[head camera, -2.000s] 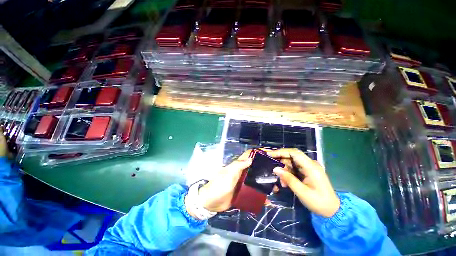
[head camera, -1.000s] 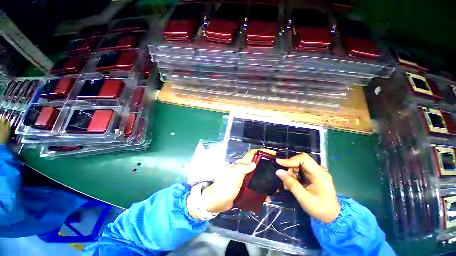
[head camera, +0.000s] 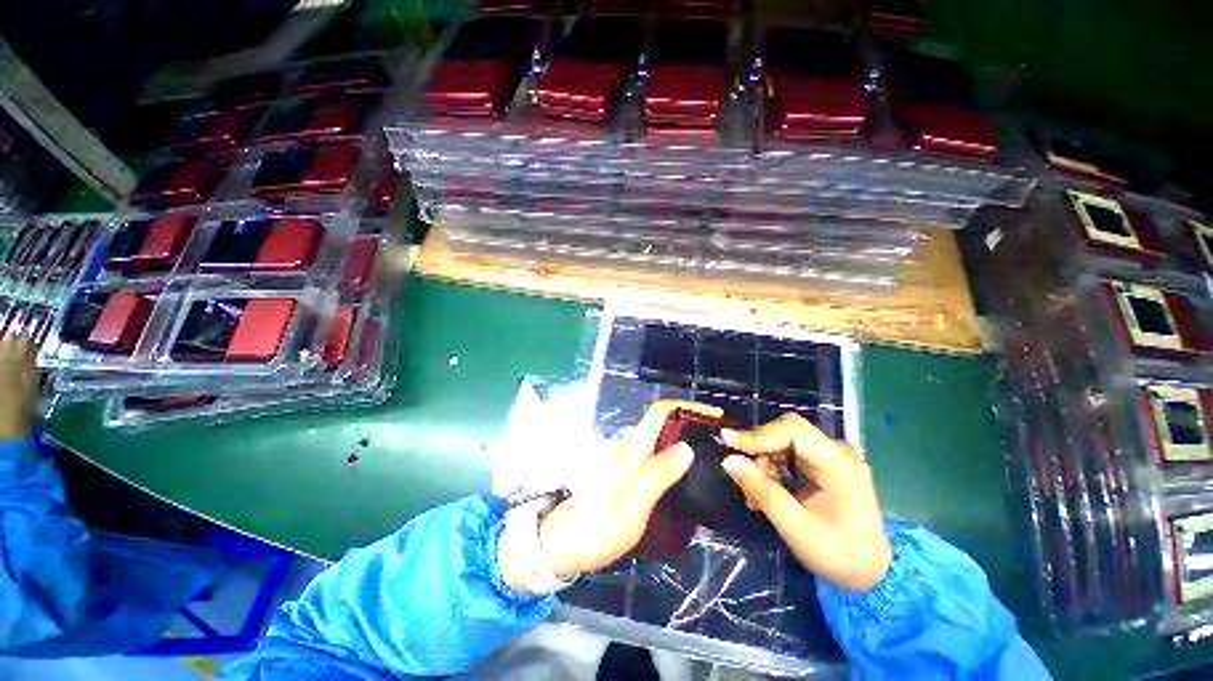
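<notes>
My left hand (head camera: 605, 508) is closed around a red device (head camera: 668, 522), held tilted above the lens tray (head camera: 851, 386). The upper half of the device looks black, and its outline blends with the dark panels behind it. My left thumb lies over the device near its top. My right hand (head camera: 814, 506) is at the device's upper right, thumb and forefinger together at its edge. Whether they pinch a screen cover or film is too dark to tell. The tray holds a grid of black panels, with white streaks of glare or film near its front.
A blister tray stack (head camera: 200, 286) with black-and-red devices stands left. A tall stack (head camera: 665, 173) stands behind on a wooden board (head camera: 532, 286). A right stack (head camera: 1084, 439) holds devices with pale-framed screens. Clear film (head camera: 539, 432) lies left of the lens tray. Another person's blue sleeve (head camera: 40, 532) is far left.
My left thumb has moved over the upper part of the device, which has turned darker to the view. My right fingers remain at its upper right edge. The other person's hand has shifted slightly.
</notes>
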